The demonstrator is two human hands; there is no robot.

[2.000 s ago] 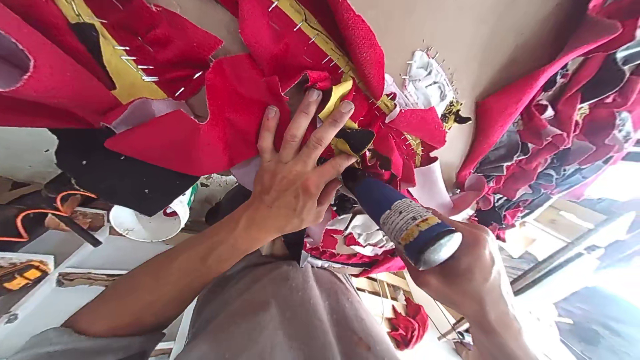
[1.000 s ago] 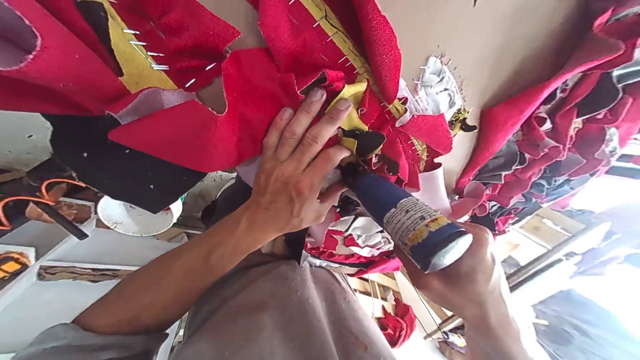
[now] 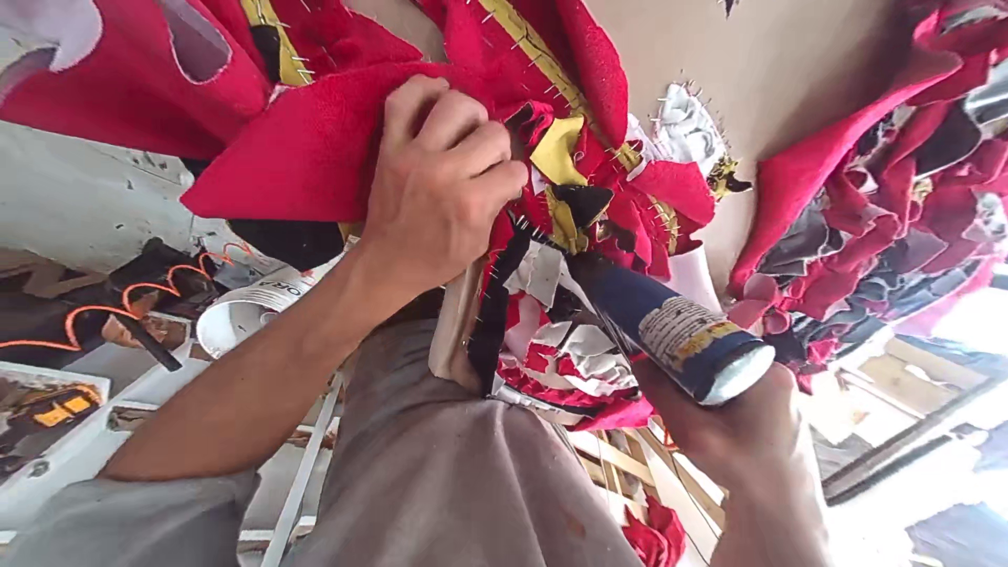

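Observation:
My left hand (image 3: 445, 185) has its fingers curled around the edge of a red fabric piece (image 3: 299, 150). Beside its fingertips are a yellow fabric scrap (image 3: 559, 150) and a black one (image 3: 583, 203). In my right hand (image 3: 728, 429) is a blue cylindrical can (image 3: 669, 331) with printed writing, tilted, its far end near a black fabric strip (image 3: 500, 303). Whatever lies beyond that end is hidden. A pale padded edge (image 3: 458, 323) runs below my left hand. Many metal staples or pins stick out of a yellow strip (image 3: 531, 47) on the red fabric.
Gathered red, black and grey fabric (image 3: 882, 213) hangs at the right, beside a tan surface (image 3: 677, 47). A white bucket (image 3: 236, 319), an orange coiled hose (image 3: 130, 299) and a yellow-and-black object (image 3: 64, 408) lie at the lower left. Wooden slats (image 3: 614, 457) show below.
My left hand's fingers were spread flat on the red fabric and are now curled on it. The black strip and pale padded edge below that hand have come into sight. My right hand still holds the can.

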